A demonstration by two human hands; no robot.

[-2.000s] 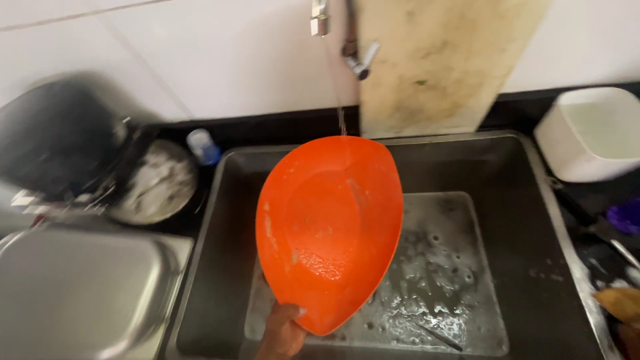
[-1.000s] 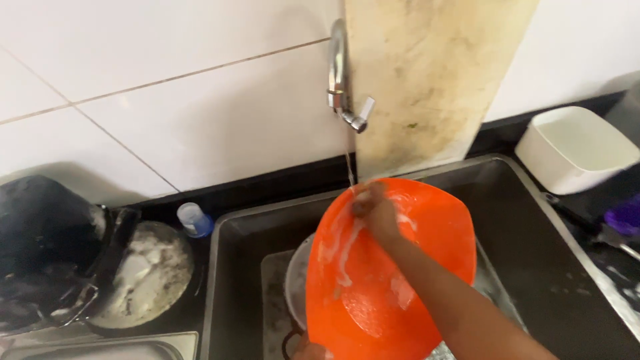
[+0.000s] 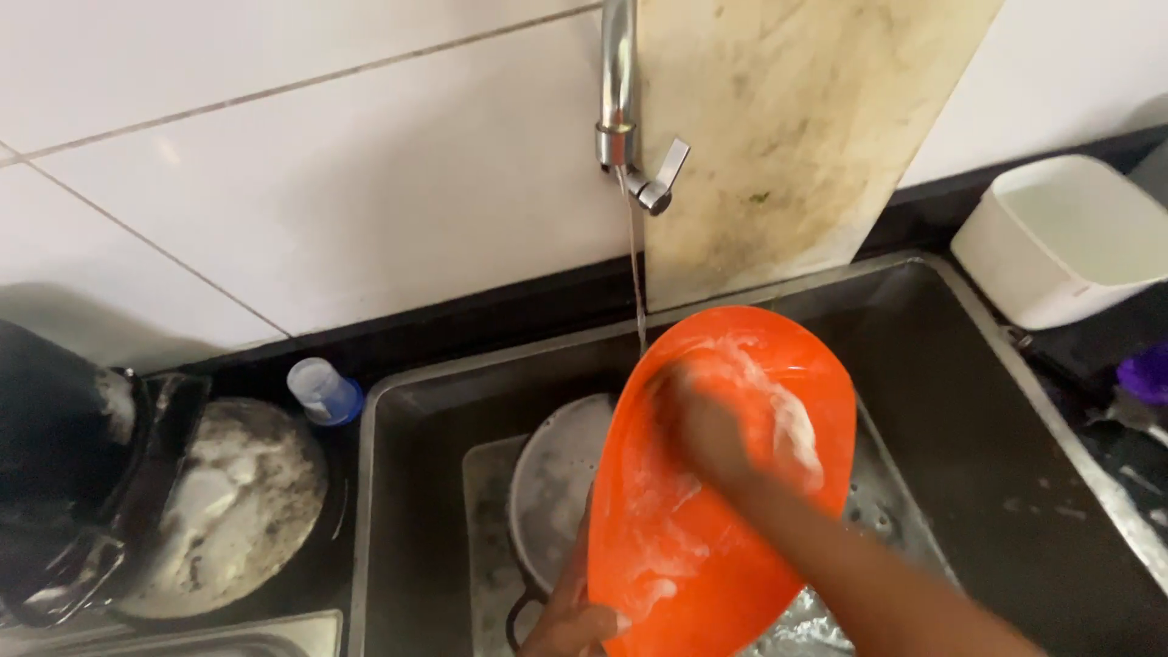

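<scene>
An orange plastic bowl [image 3: 730, 511], streaked with white suds, is tilted over the metal sink [image 3: 429, 365]. My left hand [image 3: 575, 611] grips its lower left edge, thumb on the inside. Blurred by motion, my right hand [image 3: 698, 420] presses on the bowl's inner surface; whether it holds anything cannot be told. A thin stream of water runs from the metal faucet [image 3: 618, 137] and passes behind the bowl's upper left rim. Under the bowl, partly hidden, a round grey pan [image 3: 561, 484] with a loop handle lies in the sink.
Dark cookware [image 3: 55, 456] and a soapy round pan [image 3: 237, 511] stand left of the sink, beside a clear and blue plastic cup [image 3: 324, 392]. A stained board [image 3: 776, 137] leans behind the faucet. A white plastic container [image 3: 1058, 246] and a purple item [image 3: 1145, 372] are at the right.
Two seconds ago one hand held the bowl under the faucet; a second ago my right hand came onto its inside. It has since moved over the surface, and white suds show there.
</scene>
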